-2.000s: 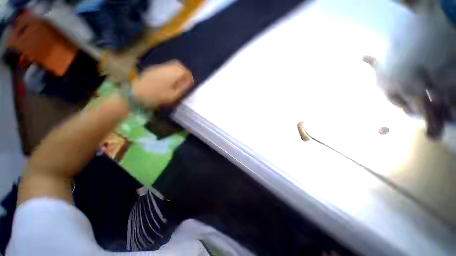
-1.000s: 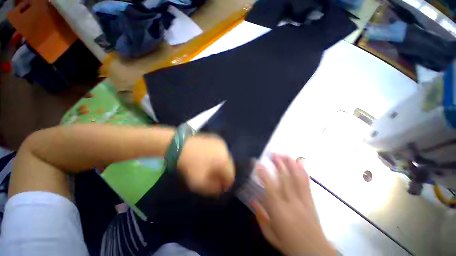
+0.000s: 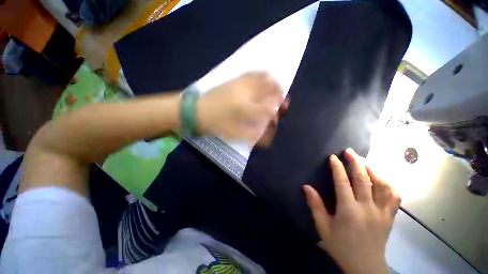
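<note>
A long dark cut panel lies on the white machine table, with its near end at the front edge and its rounded far end at the top. My right hand lies flat on the panel's near right part, fingers spread. My left hand is blurred, with its fingers curled at the panel's left edge. Whether it grips the cloth cannot be told. A second dark panel lies further left, with white table between the two. The presser foot and needle area is right of the cloth, in lamp glare.
The white machine head stands at the right. The ruler-marked front edge runs below my left hand. Green printed cloth is under my left forearm. Dark cloth hangs over my lap. Orange-yellow tape and blue cloth are at upper left.
A long dark panel now covers the table beside the needle area. My right hand has moved right onto it. My left hand has moved up and right from the lap-side edge. The other panel sits further up-left.
</note>
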